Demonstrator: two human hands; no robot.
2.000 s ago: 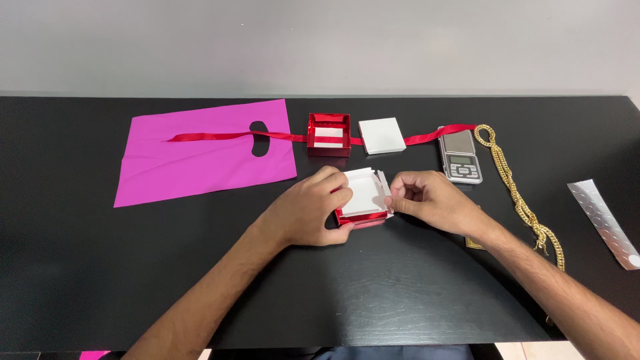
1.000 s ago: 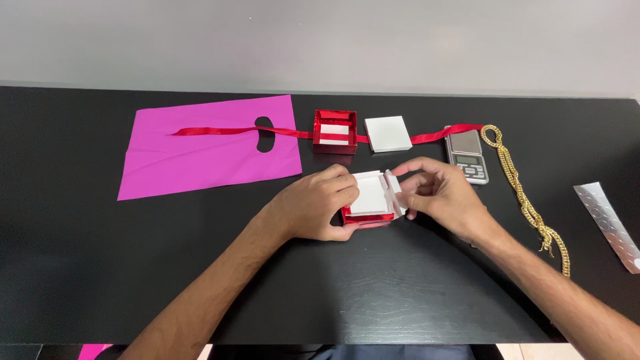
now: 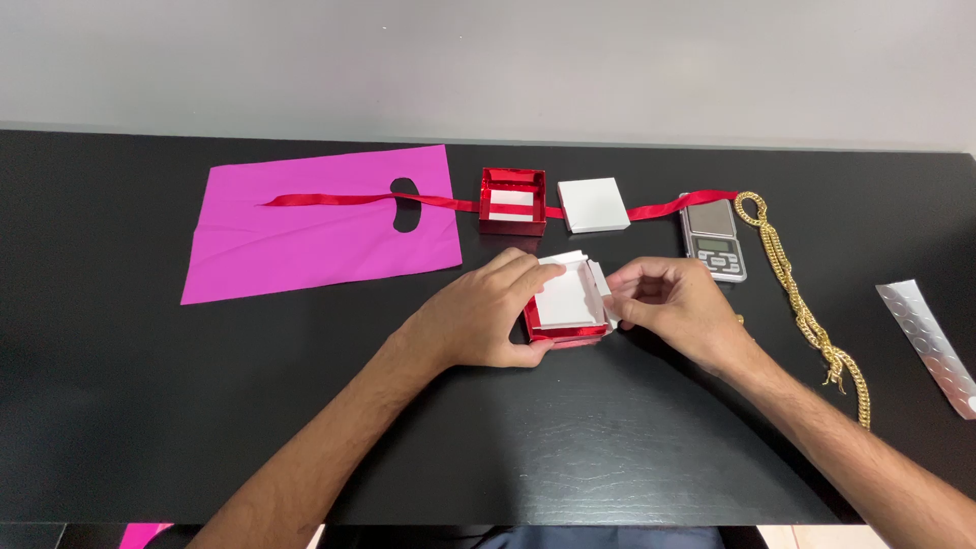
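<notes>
A small red foil box part with a white inside point(image 3: 568, 297) lies near the middle of the black table, its white side flaps partly raised. My left hand point(image 3: 488, 309) grips it from the left, fingers over its far edge and thumb at the near red side. At its right edge, my right hand point(image 3: 675, 309) pinches a white flap between thumb and fingers. Behind it stand an open red foil box point(image 3: 513, 225) with red ribbon across its inside and a white square box piece point(image 3: 593, 206). A small gold-coloured item, mostly hidden, lies beside my right wrist.
A magenta plastic bag point(image 3: 320, 244) lies flat at the left, with red ribbon point(image 3: 335, 200) across it. Toward the right are a pocket digital scale point(image 3: 714, 236), a gold-coloured chain point(image 3: 793, 297) and a strip of clear round stickers point(image 3: 926, 343). A wall borders the table's far side.
The white flap at the box part's right side stands further out from it than two seconds ago. Both hands have stayed at the box part.
</notes>
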